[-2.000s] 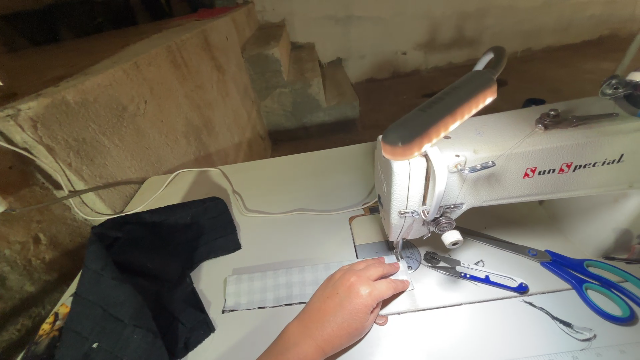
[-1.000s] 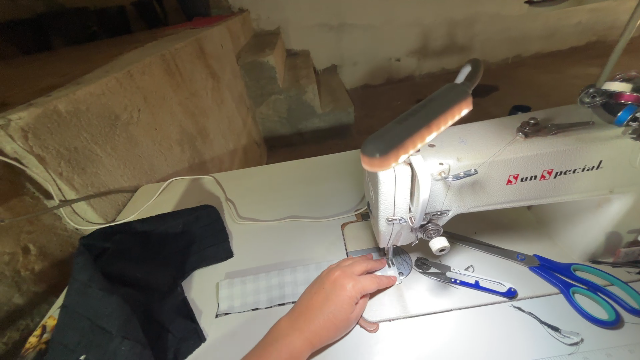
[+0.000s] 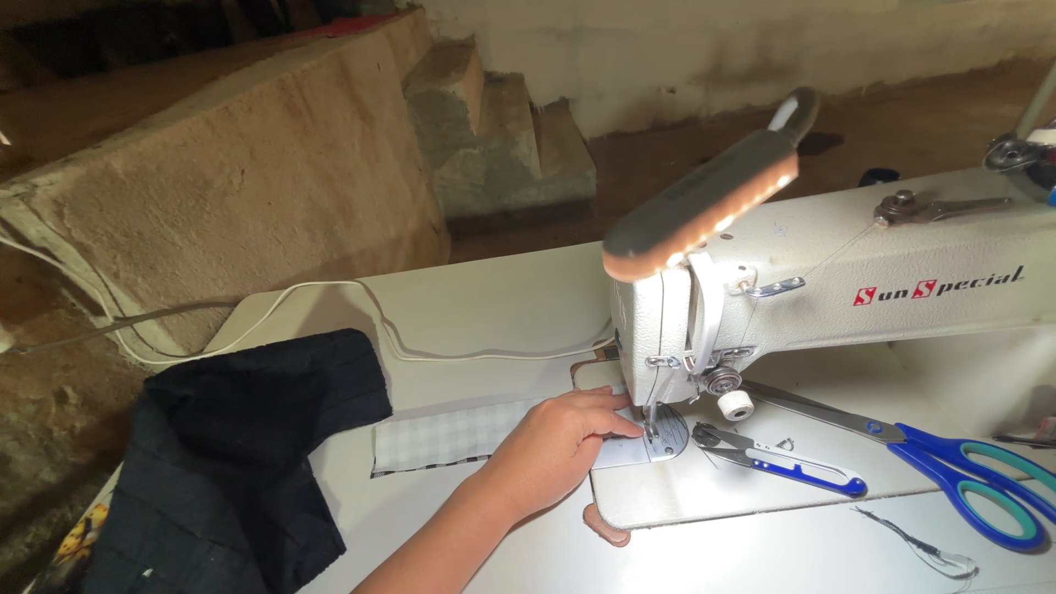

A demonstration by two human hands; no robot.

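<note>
My left hand (image 3: 569,437) lies palm down over the right part of a light checked fabric strip (image 3: 445,437), holding it against the machine bed. Its fingertips are close beside the presser foot (image 3: 652,425) of a white SunSpecial sewing machine (image 3: 825,280). The strip's left part lies flat, with a darker checked edge showing below; its right end is hidden by the hand or cannot be told from the plate. My right hand is out of view. Blue-handled thread snips (image 3: 792,470) rest right of the needle plate (image 3: 672,433), near large scissors with blue and teal handles (image 3: 949,462).
Black folded fabric (image 3: 223,445) covers the table's left side. A white cable (image 3: 330,285) runs across the back of the table (image 3: 495,289). An elongated lit lamp (image 3: 701,206) is over the machine head. Loose thread (image 3: 924,544) lies at the lower right. Concrete steps (image 3: 503,140) stand behind.
My left hand has shifted slightly left relative to the needle area. The thumb, visible below the fingers two seconds ago, is now hidden. The snips and scissors have stayed in place.
</note>
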